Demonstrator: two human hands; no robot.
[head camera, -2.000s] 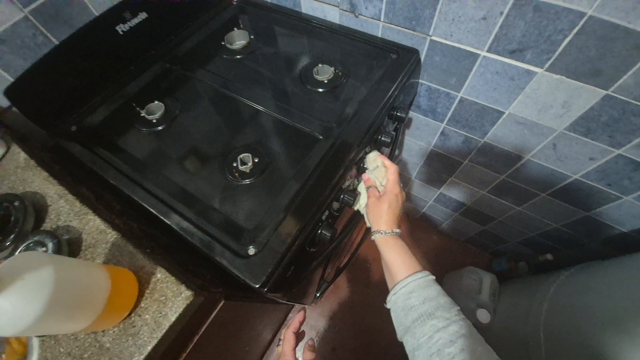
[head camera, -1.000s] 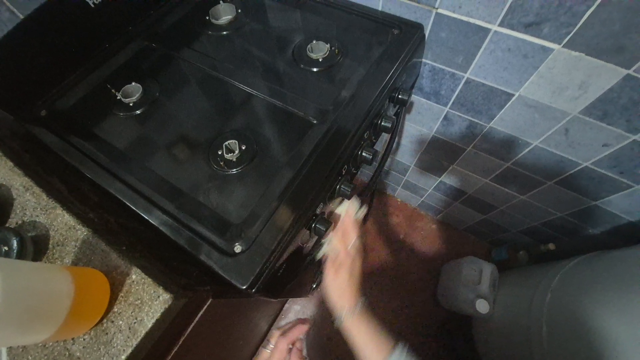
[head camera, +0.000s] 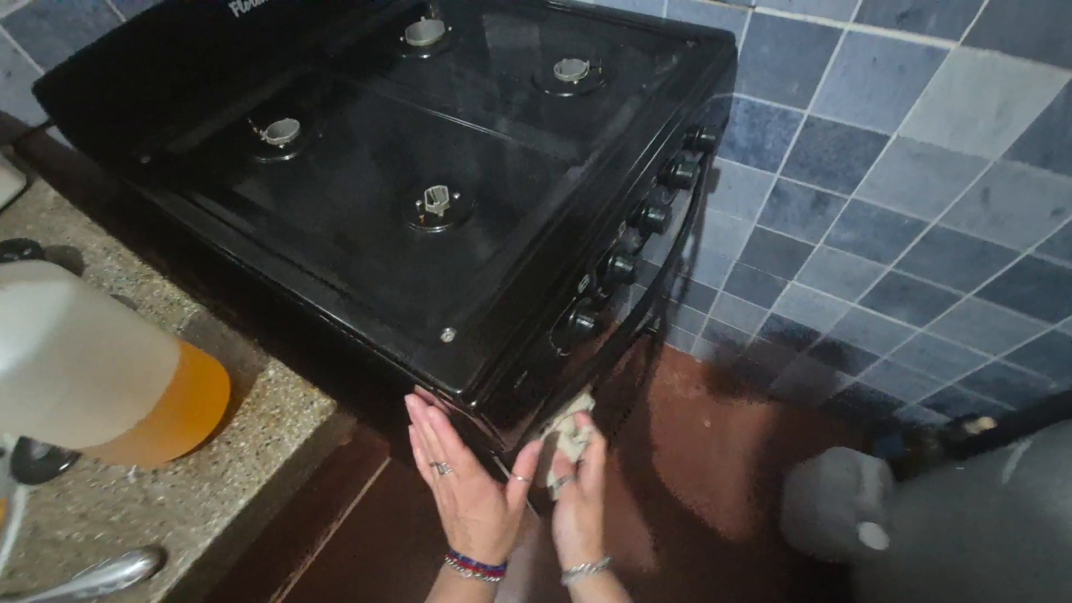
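A black gas stove (head camera: 360, 176) fills the upper middle, its burners bare of caps and grates. A row of black control knobs (head camera: 620, 268) runs along its front panel, above a long door handle (head camera: 662, 293). My left hand (head camera: 473, 477), with rings and beaded bracelets, lies spread against the stove's near front corner and holds nothing. Just to its right, my right hand (head camera: 578, 486) grips a pale cloth (head camera: 569, 435) against the low end of the front, close to the handle's near end. The cloth is partly hidden by the fingers.
On the speckled stone countertop (head camera: 243, 444) at left stand a plastic container of orange liquid (head camera: 159, 402) and a metal utensil (head camera: 109, 578). Blue tiles (head camera: 863, 167) cover the wall at right. A translucent jug (head camera: 837, 502) and a large grey container (head camera: 988, 519) stand on the reddish floor (head camera: 712, 469).
My right hand has moved with the cloth from beside the knobs down to the near end of the stove front. My left hand has risen from the bottom edge to the stove's corner.
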